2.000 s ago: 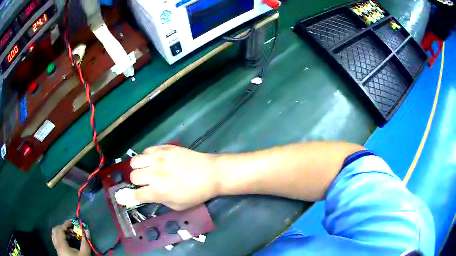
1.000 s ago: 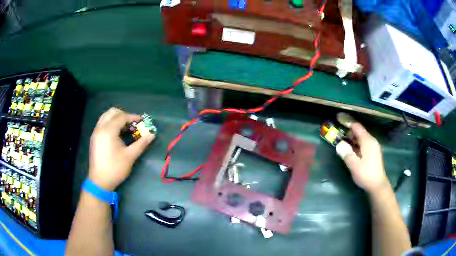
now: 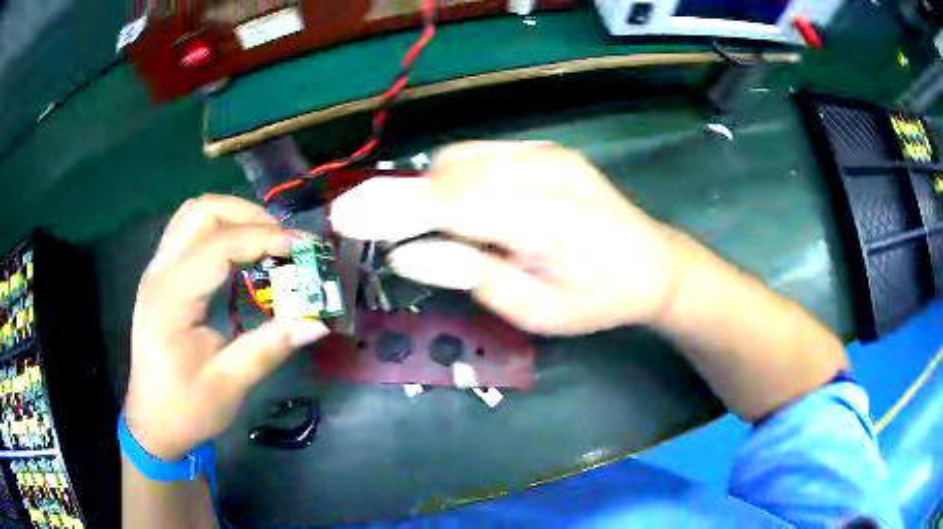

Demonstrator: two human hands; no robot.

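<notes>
My left hand, with a blue wrist strap, holds a green circuit board by its edges between thumb and fingers, at the left side of the dark red test fixture. My right hand is over the fixture's opening. Its white-covered thumb and fingertip are apart, and no board shows between them. The hand is blurred and hides the fixture's upper right part. Silvery contact pins show inside the opening.
A black tray of boards is at the left edge. Another black tray is at the right. A black hook-shaped item lies below my left hand. Red-black wires hang from the reddish-brown box on the shelf.
Both hands have come together at the fixture. My left hand still holds its board. The board that my right hand held a second ago no longer shows. The camera view has shifted.
</notes>
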